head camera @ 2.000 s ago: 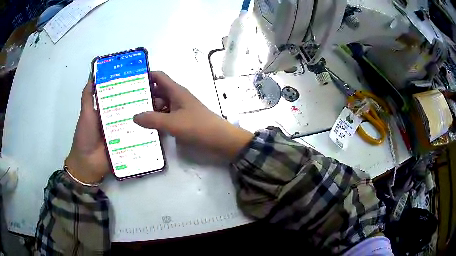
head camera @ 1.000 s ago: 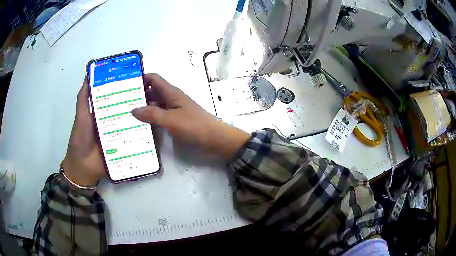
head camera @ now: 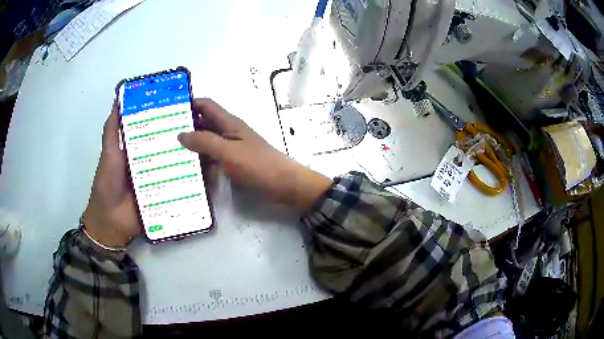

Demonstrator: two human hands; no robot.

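Note:
A smartphone (head camera: 165,172) with a blue header, a white page and green bars is tilted upright over the left part of the white table. My left hand (head camera: 112,189) holds it from its left side and from behind, and a thin bracelet circles the wrist. My right hand (head camera: 248,155) is at the phone's right edge, with its thumb over the middle of the screen. Its other fingers are curled beside and partly behind the phone. Whether they grip the phone is partly hidden.
The sewing machine head (head camera: 391,33) is right of my hands, over a shiny needle plate (head camera: 348,126). Orange-handled scissors (head camera: 489,162) and a hang tag (head camera: 453,173) lie to its right. A parts box (head camera: 571,155) is far right. A printed sheet (head camera: 93,23) lies far left. A ruler (head camera: 238,298) marks the near edge.
The list on the phone screen has scrolled. My right thumb has moved slightly up the screen. The phone and both hands sit slightly further left in the picture than two seconds ago.

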